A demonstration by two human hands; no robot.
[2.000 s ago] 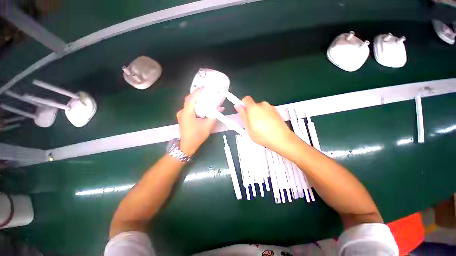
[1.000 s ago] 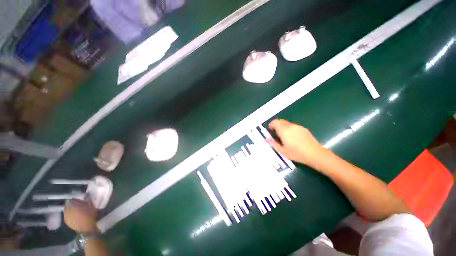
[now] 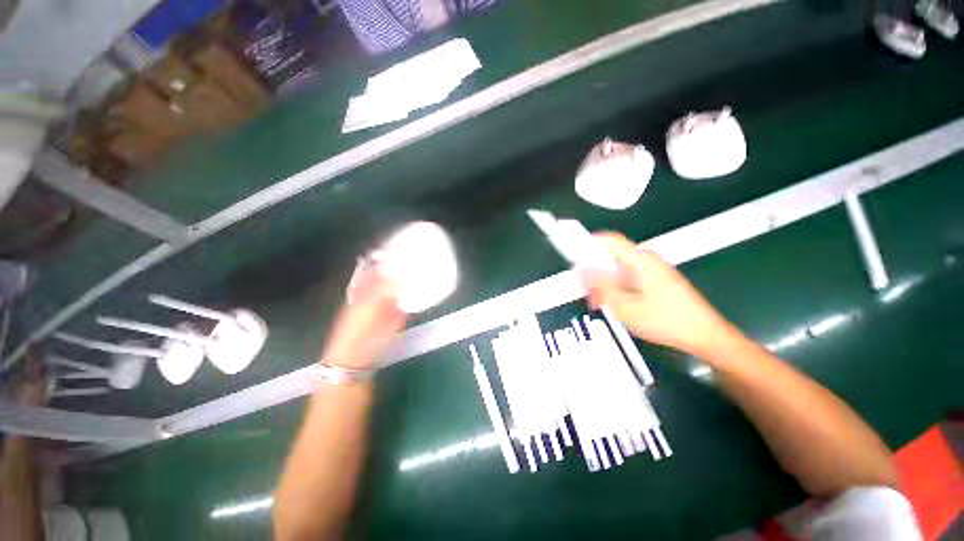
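My left hand is on a glossy white device housing over the green belt, with its fingers at the housing's left side; the hand is slightly blurred. My right hand holds white antennas, at least two, with their ends pointing up and left above the pale side rail. A pile of white antennas lies on the worktop below the rail, between my forearms. One separate antenna lies at the right against the rail.
Housings with short pegs stand on the belt at right. Units with long sticks are at left. The conveyor side rail crosses the view. White sheets lie beyond the far rail, near a person's striped clothing. A red-orange stool is at lower right.
My left hand has moved from the units at far left to the housing nearer the middle. My right hand has lifted antennas from the pile. Another stick-fitted unit now stands at left.
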